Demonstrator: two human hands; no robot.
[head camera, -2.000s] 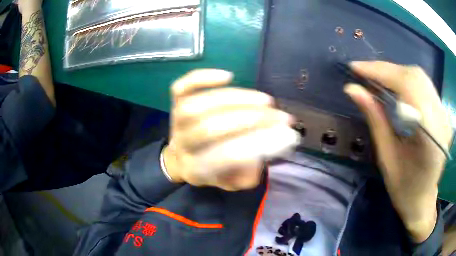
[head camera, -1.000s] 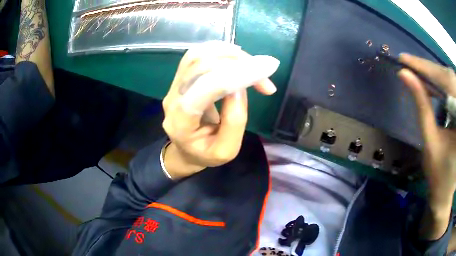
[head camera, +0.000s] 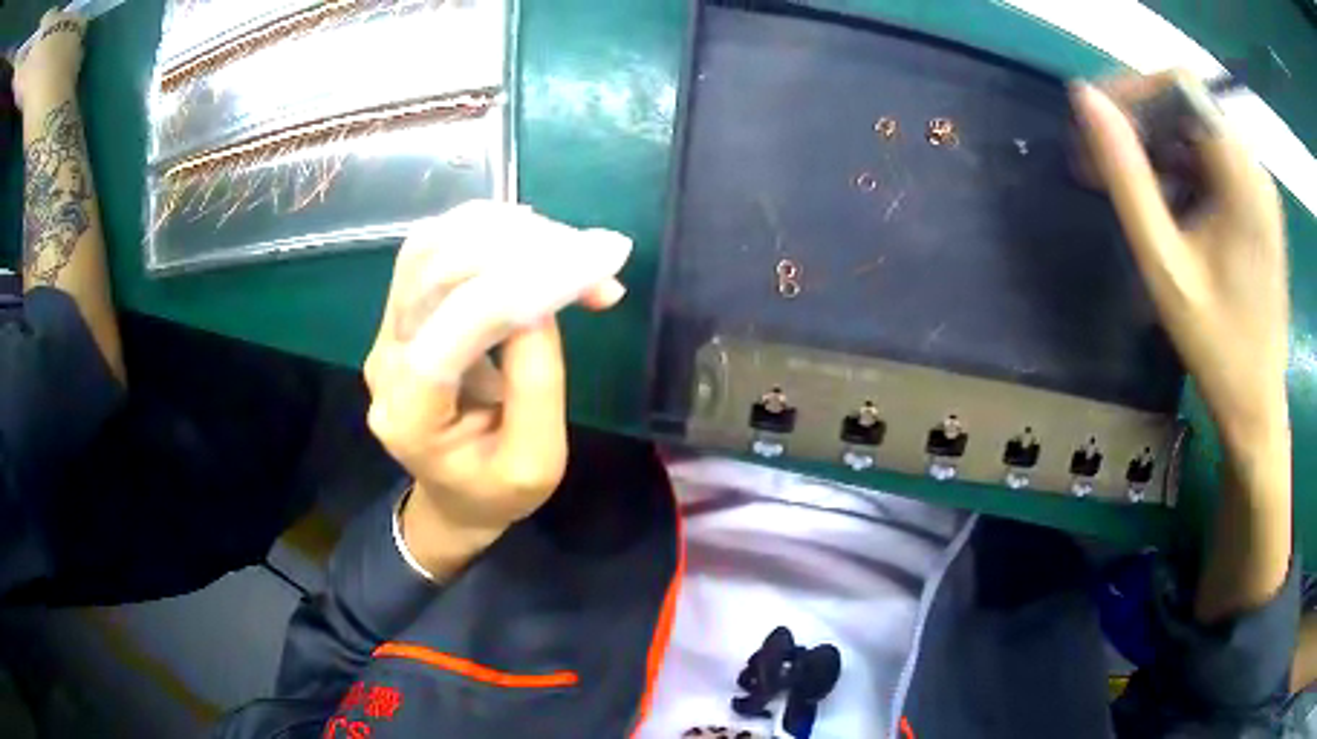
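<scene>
The black work tray (head camera: 722, 173) holds several tiny copper coils (head camera: 940, 132), some with hair-thin leads. Along its near edge lies the grey-tan fixture bar (head camera: 823, 378), with a row of small black components (head camera: 867, 425) topped with shiny metal bits. My left hand (head camera: 470, 354) is raised left of the tray, fingers curled, a white cot on the forefinger; whether it pinches anything is hidden. My right hand (head camera: 1192, 217) is over the tray's far right side, blurred, around the dark tweezers (head camera: 1225, 90), whose tips I cannot make out.
A clear flat coil box (head camera: 332, 217) with rows of fine copper wires lies on the green bench (head camera: 592, 130) at the upper left. Another person's tattooed forearm (head camera: 61, 202) and dark sleeve are at the left edge. A white stripe crosses the upper right.
The view has shifted, so tray and bar sit further left and the whole bar shows. My left hand has moved from over the bar's left end. My right hand has moved off the coils, away to the right.
</scene>
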